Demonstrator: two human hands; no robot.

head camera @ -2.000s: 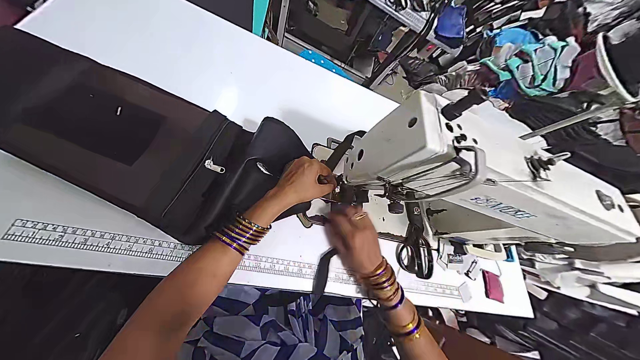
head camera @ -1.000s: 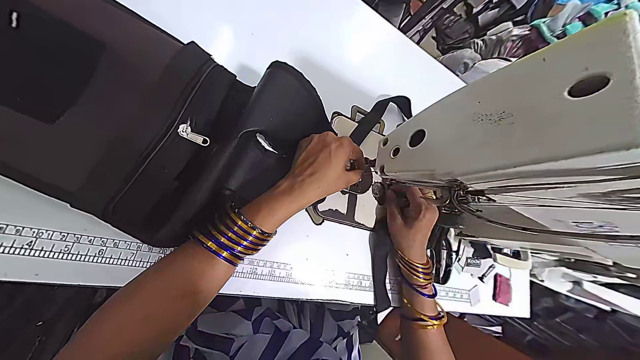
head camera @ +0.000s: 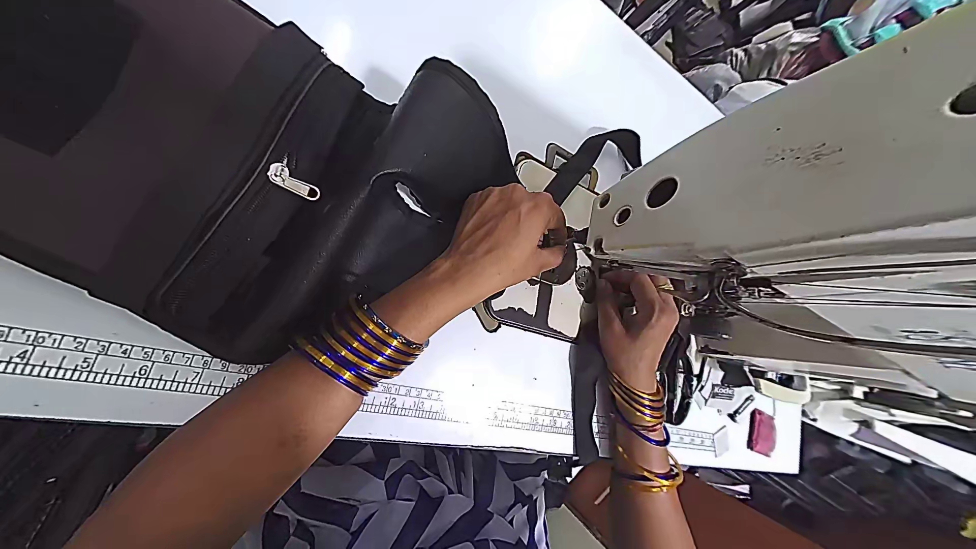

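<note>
A sewing machine [head camera: 762, 168] with a pale metal head stands at the right. My left hand [head camera: 507, 232] is bent beside its needle area, thumb and fingers pinched together at a small dark part; what exactly they grip is hidden. Just right of it, my right hand [head camera: 637, 313] has its fingertips curled against the machine's lower front; whether they hold anything cannot be told. A black fabric bag piece [head camera: 305, 198] with a silver zipper pull [head camera: 293, 181] lies left of my left hand. A black strap [head camera: 598, 149] loops behind the needle area, and a dark strip [head camera: 585, 396] hangs over the table's front edge.
Printed measuring scales [head camera: 114, 364] run along the front of the white table [head camera: 488, 412]. Black-handled scissors [head camera: 677, 381], a red item [head camera: 762, 432] and small boxes sit at the right, under the machine head. Piled cloth [head camera: 762, 61] lies beyond the table's far edge.
My right hand has moved up from below the needle area to the machine's lower front, its fingers drawn in. My left hand stays near the needle area. The view has moved closer.
</note>
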